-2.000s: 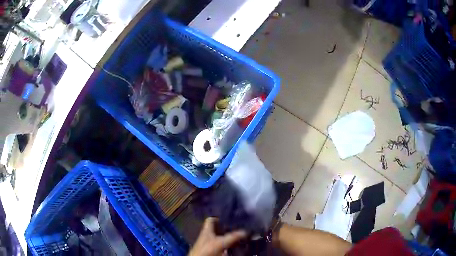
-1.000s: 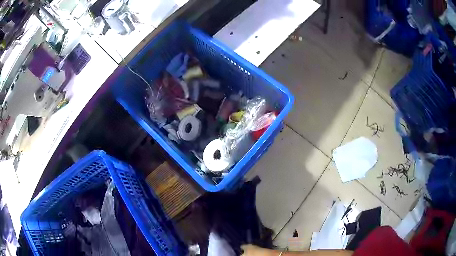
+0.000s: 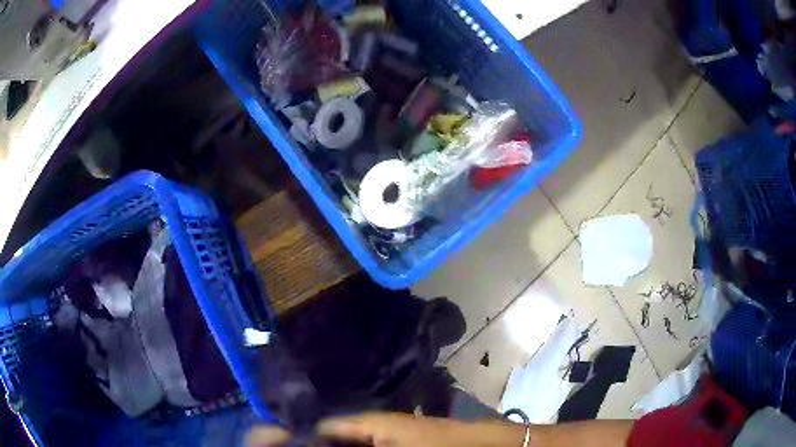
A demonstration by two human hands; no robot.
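Dark purple-black cloth (image 3: 349, 345) lies bunched at the bottom centre, between the left crate and the tiled floor. My right hand (image 3: 371, 428) reaches in from the right at the bottom edge, with a band on its wrist. Its blurred fingers hold the lower edge of the cloth. A small blurred patch of skin, seemingly my left hand (image 3: 266, 435), shows at the bottom edge left of it; the rest is cut off. The blue slatted crate (image 3: 205, 297) at the left holds dark and grey cloth pieces (image 3: 144, 340).
A second blue crate (image 3: 545, 92) at top centre holds white rolls (image 3: 390, 194), cones, clear plastic and something red. A slatted wooden bench (image 3: 292, 249) sits between the crates. White table edge at upper left. Light pieces (image 3: 615, 251), dark scraps and threads litter the floor; more blue crates stand right.
The view has shifted, so both crates sit higher. The white piece held over the dark cloth earlier is out of sight. My right arm reaches farther left along the bottom edge.
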